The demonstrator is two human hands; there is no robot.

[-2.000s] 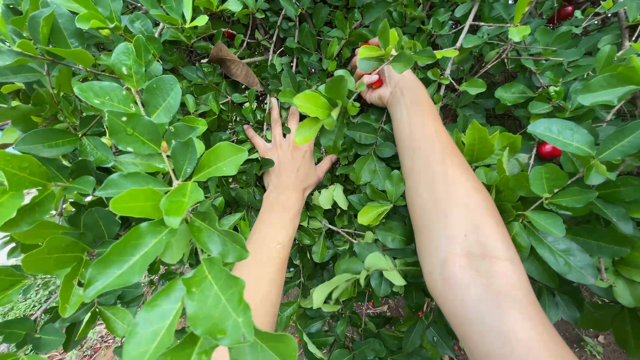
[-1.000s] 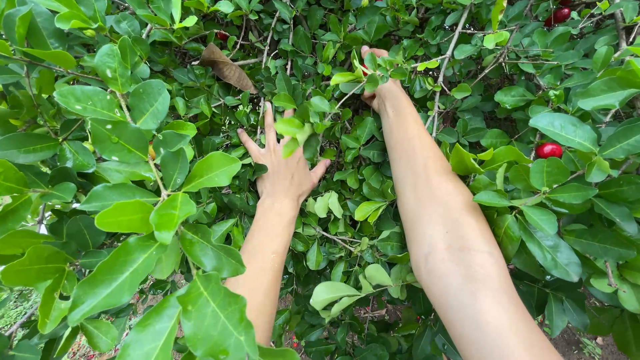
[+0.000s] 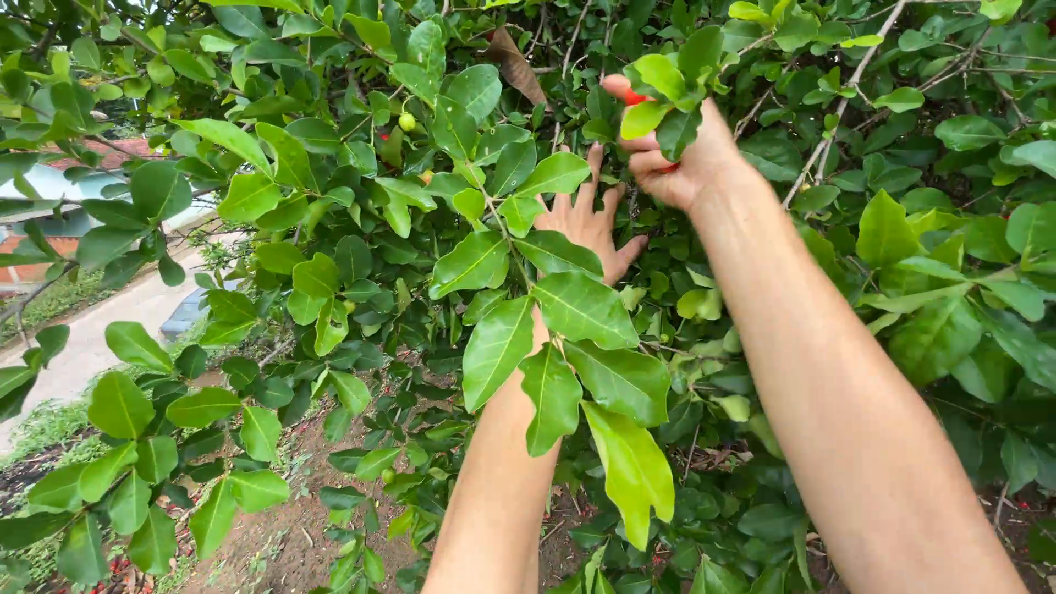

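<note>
My left hand (image 3: 587,221) reaches into a leafy green bush with its fingers apart, pressed among the leaves and holding nothing that I can see. A leafy twig (image 3: 569,297) hangs in front of it and covers part of the palm and wrist. Up and to the right, my right hand (image 3: 672,157) is curled round red fruit (image 3: 635,96), which shows between thumb and fingers. Bright leaves (image 3: 660,78) hide part of that hand. One small unripe yellow-green fruit (image 3: 407,122) hangs on the bush, left of both hands.
A thin bare branch (image 3: 850,99) slants at the upper right, and a dry brown leaf (image 3: 516,66) hangs above my left hand. Bare soil (image 3: 305,528) shows below. Beyond the bush at left are a paved road (image 3: 107,318), a parked vehicle (image 3: 183,316) and a building (image 3: 49,186).
The view has swung left, bringing the road and building into sight. My left hand stays spread in the leaves. Red fruit, not visible in my right hand one second ago, shows there now.
</note>
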